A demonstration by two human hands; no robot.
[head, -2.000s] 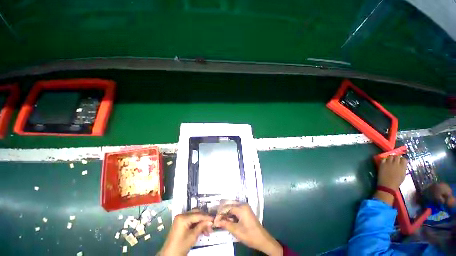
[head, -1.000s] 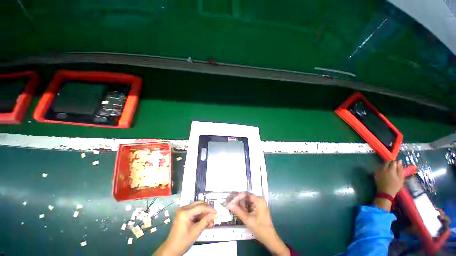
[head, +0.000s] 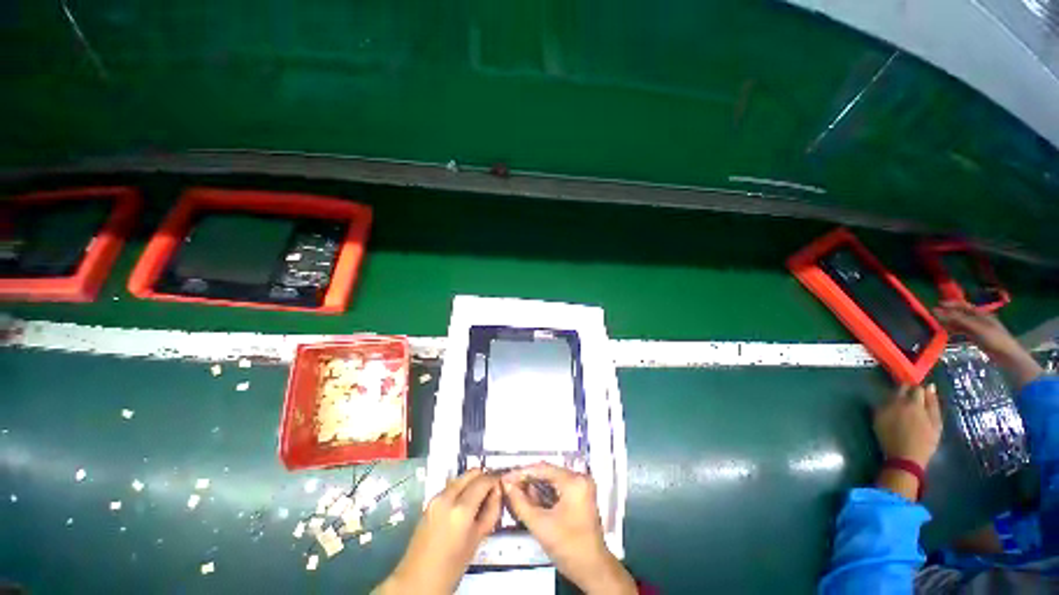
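Observation:
An open tablet unit (head: 532, 395) lies in a white holding fixture (head: 606, 465) in front of me, its circuit board end nearest me. My left hand (head: 462, 521) and my right hand (head: 561, 520) are over that end, fingertips close together. The fingers of both hands are pinched; a small dark thing shows at my right fingers, too small to name. My hands hide much of the circuit board. A white sheet (head: 508, 582) lies at the near end of the fixture.
A red parts bin (head: 304, 407) of cream pieces stands left, with small pieces (head: 331, 540) and thin dark leads below it. Red-framed tablets (head: 238, 250) are on the conveyor at left and right (head: 873, 305). Another person's blue sleeves and hands (head: 908, 430) are at right.
My fingertips, apart one second ago, have come together over the board end. The left red-framed tablets have shifted right in view. The neighbour's red-framed unit is now on the conveyor at far right.

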